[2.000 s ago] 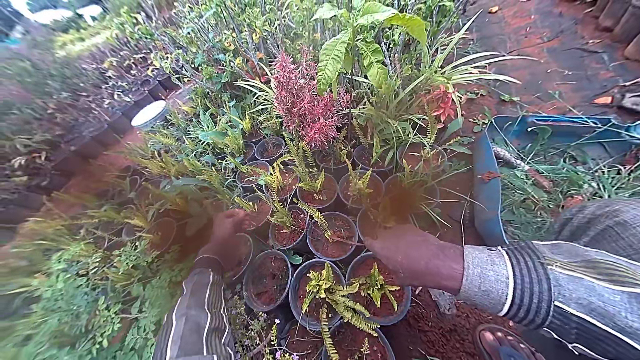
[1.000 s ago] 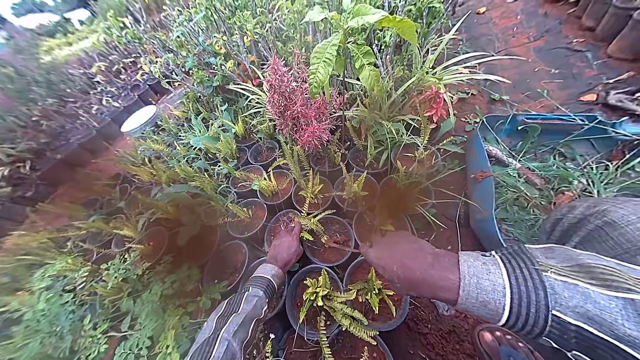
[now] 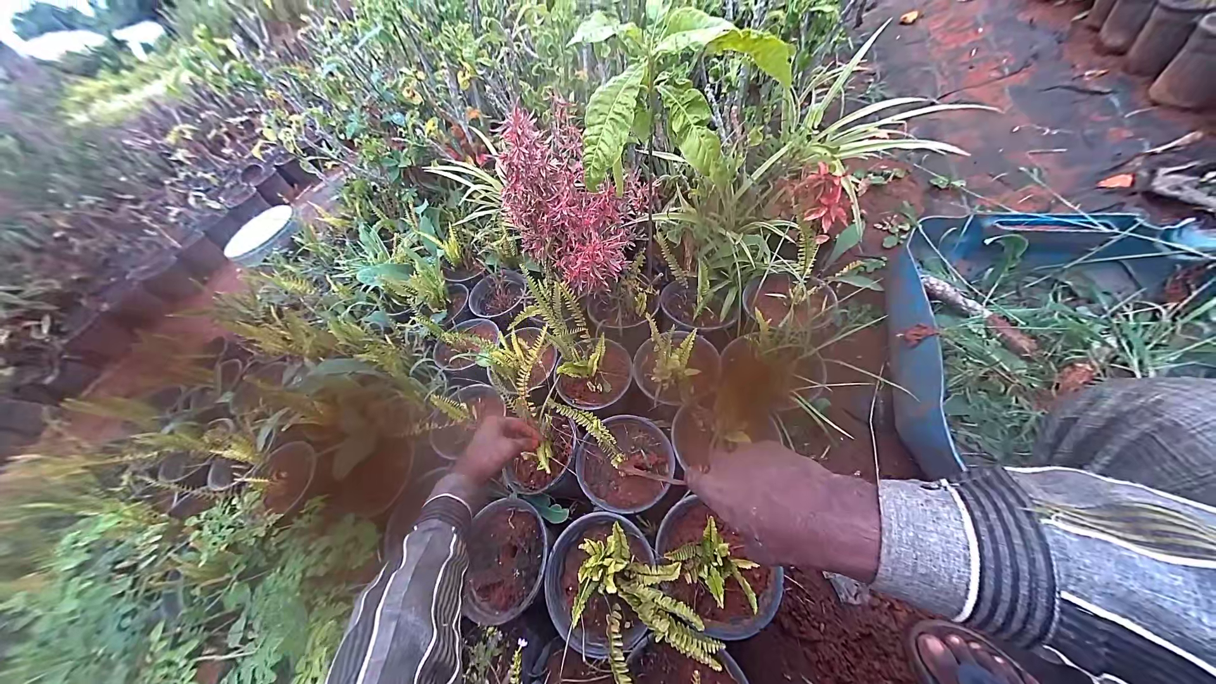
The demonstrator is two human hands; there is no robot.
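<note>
My left hand [image 3: 496, 448] is at a small fern [image 3: 543, 454] in a round plastic pot of red soil, its fingertips close to the stems; whether they pinch the plant is not clear. My right hand [image 3: 760, 494] is closed around a thin stick-like tool [image 3: 654, 475], whose tip reaches over the soil of the neighbouring pot [image 3: 622, 489]. Most of the tool is hidden by the hand. Nearer to me are a pot of bare red soil [image 3: 505, 560] and two potted ferns [image 3: 608, 579], [image 3: 712, 565] with drooping fronds.
More potted ferns [image 3: 673, 366] stand close together ahead, before a pink-leaved plant [image 3: 565, 209]. On the right lies a blue plastic container [image 3: 917, 380] with cut grass and a stick [image 3: 978, 313]. A white-topped bucket [image 3: 259, 233] stands at the left. My sandalled foot [image 3: 959, 655] is at lower right.
My left hand has moved right from the pots on the left, then slightly back left, beside the small fern. My right hand has stayed near the same pots.
</note>
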